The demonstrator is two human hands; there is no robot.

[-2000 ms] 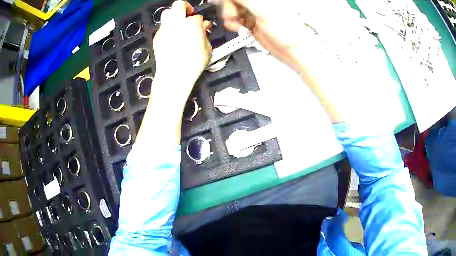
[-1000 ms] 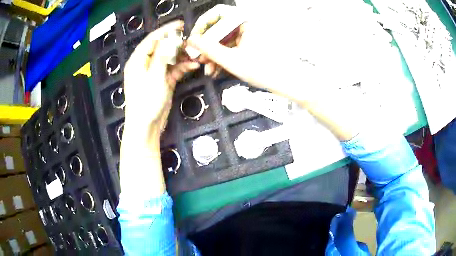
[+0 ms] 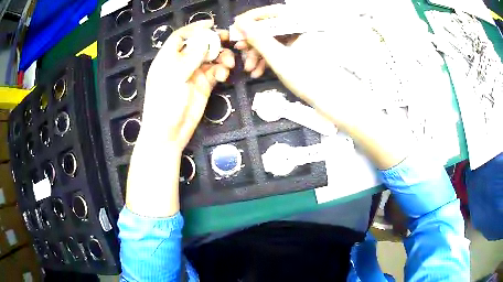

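Observation:
My left hand (image 3: 179, 80) holds a round, pale watch head (image 3: 208, 45) in its fingertips above the black foam tray (image 3: 237, 191). My right hand (image 3: 265, 47) is just to its right, a small gap away, and pinches a white strap (image 3: 276, 25) whose far part merges with the bright background. Two strapped watches lie at the tray's right side, one upper (image 3: 270, 105) and one lower (image 3: 281, 159), their bands reaching over the edge. A bluish watch head (image 3: 226, 160) and a dark one (image 3: 218, 108) sit in pockets without straps.
A white sheet (image 3: 344, 184) with overexposed loose straps lies right of the tray. Another sheet with greyish strips (image 3: 469, 66) is farther right. A second black tray stack (image 3: 88, 160) with watch heads stands at left. Blue cloth (image 3: 58, 27) is at upper left; a blue-clad person (image 3: 491, 193) is at right.
My hands have come back from the tray's upper part, then moved slightly apart. The pale watch head now shows clearly in my left fingers. The view has shifted a little.

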